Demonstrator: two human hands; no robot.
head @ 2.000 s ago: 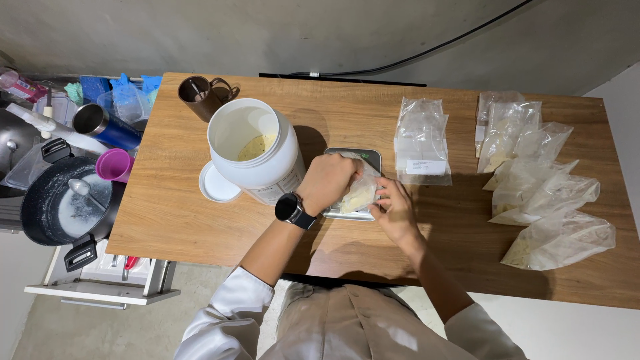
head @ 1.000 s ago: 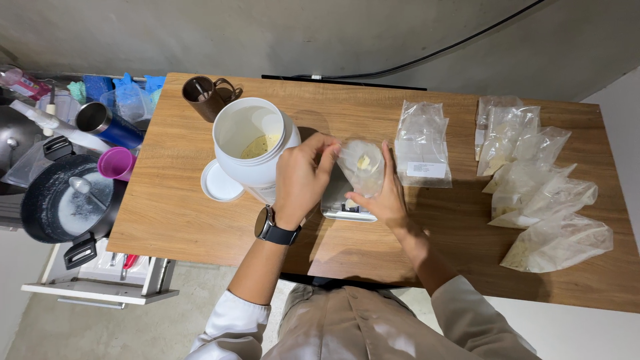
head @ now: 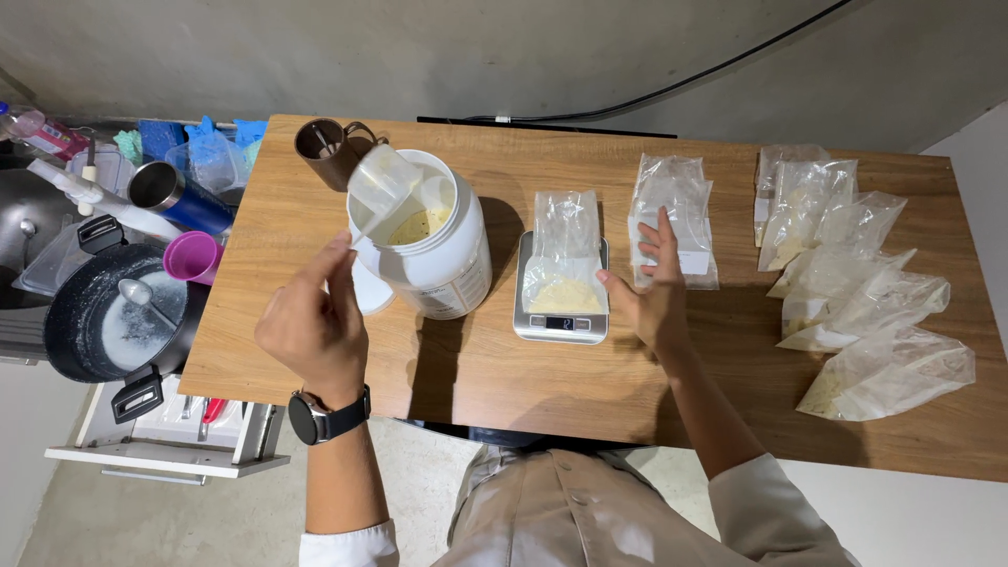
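My left hand (head: pixel 315 319), with a watch at the wrist, pinches the handle of a clear plastic scoop (head: pixel 383 179) tilted over the mouth of a white plastic tub (head: pixel 449 268). Pale powder (head: pixel 419 226) shows inside the tub. On a kitchen scale (head: pixel 561 331) with a lit display lies a clear plastic bag (head: pixel 564 260) with pale powder in its lower end. My right hand (head: pixel 650 291) is empty, fingers spread, between that bag and some flat clear bags (head: pixel 672 189), its thumb close to the scale's edge.
Several powder-filled bags (head: pixel 890 374) stand along the table's right side. A brown mug (head: pixel 327 157) is behind the tub, and a white lid (head: pixel 368 287) lies beside it. At left are a black pot (head: pixel 67 331), a magenta cup (head: pixel 191 256), a blue tumbler (head: pixel 193 205) and an open drawer (head: pixel 169 457).
The powder bag, held in both hands a second ago, now lies on the scale. My left hand has moved left and holds the scoop over the tub. My right hand has let go of the bag.
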